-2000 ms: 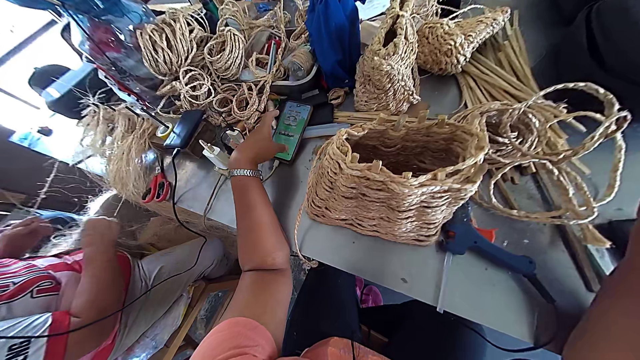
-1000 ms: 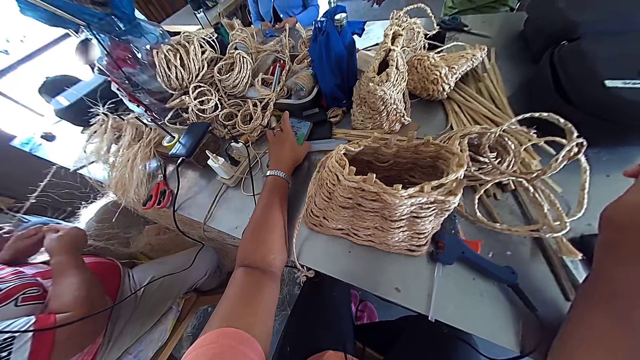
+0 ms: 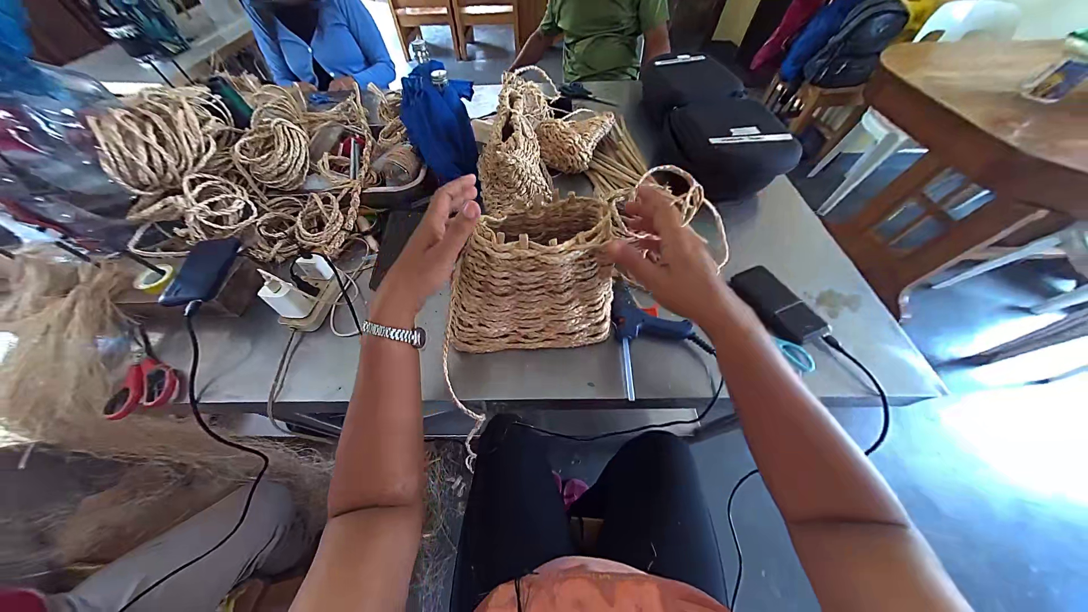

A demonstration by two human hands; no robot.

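A woven natural-fibre basket [image 3: 531, 297] stands upright on the grey metal table, its opening facing up and a loose braided cord hanging over the table's edge. My left hand [image 3: 432, 242] is raised at the basket's left rim, fingers apart, holding nothing. At the right rim is my right hand [image 3: 661, 246], its fingers spread and empty; whether it touches the rim I cannot tell. Loops of braided cord [image 3: 714, 223] lie behind that hand. A blue hot glue gun [image 3: 650, 325] with a glue stick rests right of the basket. Another woven bag [image 3: 514, 157] stands behind.
Coiled fibre ropes [image 3: 161, 140] are heaped at the back left. Red-handled scissors [image 3: 143, 387], a power strip [image 3: 313, 306] and a phone [image 3: 201, 272] lie left. A black adapter [image 3: 778, 304] and black cases [image 3: 722, 144] are at right. Two people [image 3: 319, 42] sit across the table.
My left hand has left the phone area behind the basket and come to the basket's left side. My right hand has come into view at its right side. The view has turned.
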